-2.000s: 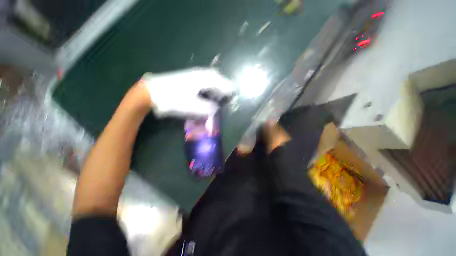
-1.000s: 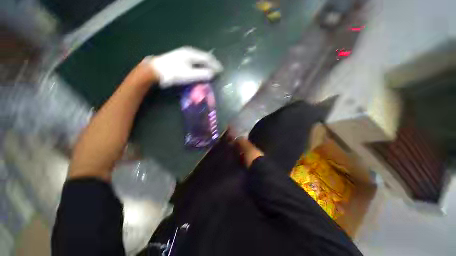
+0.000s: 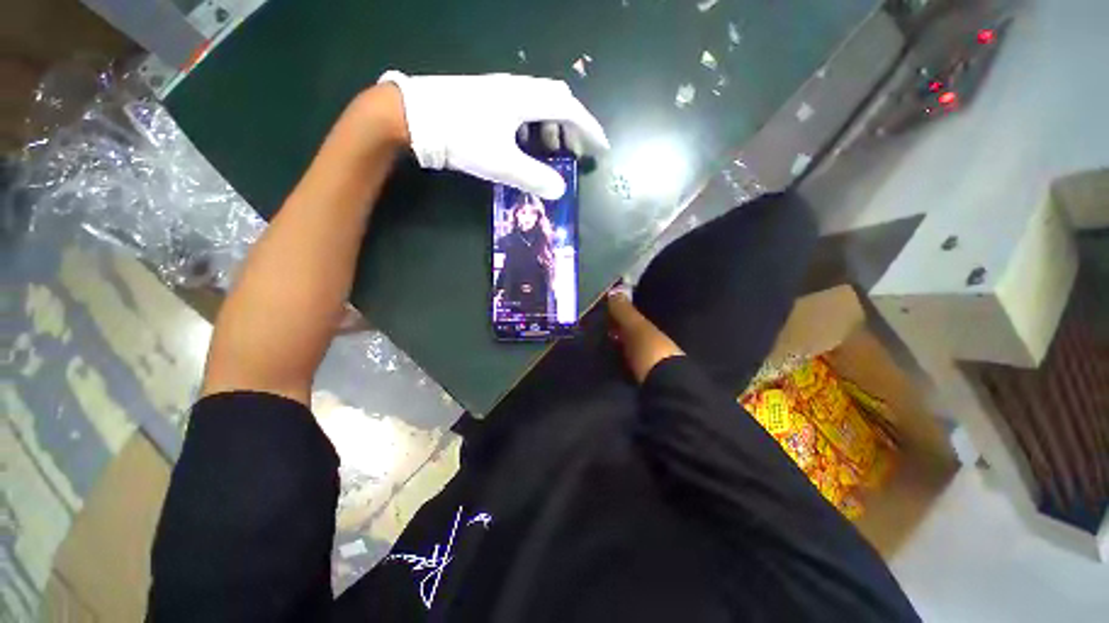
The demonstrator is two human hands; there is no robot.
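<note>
A smartphone point(image 3: 525, 262) with a lit screen showing a person in dark clothes lies on the dark green bench top point(image 3: 420, 268), near its edge. My left hand point(image 3: 505, 132), in a white glove, is over the phone's upper end. Its thumb is on or just above the screen and its fingers are curled loosely beyond the top end, with a gap between thumb and fingers. My right hand point(image 3: 630, 326) looks bare and is at the bench edge by my lap. Its fingers are mostly hidden, so its grip does not show.
An open carton point(image 3: 930, 469) with yellow-red printed packets point(image 3: 821, 432) stands right of my legs. The off-white machine point(image 3: 961, 262) with reddish-brown bars point(image 3: 1058, 414) is at the right. Crumpled clear film point(image 3: 158, 183) is at the left. Pale scraps point(image 3: 687, 94) lie on the bench.
The view has shifted and sharpened. My left thumb now reaches over the upper screen. The phone's screen picture has changed. The yellow-and-black item at the top is out of view.
</note>
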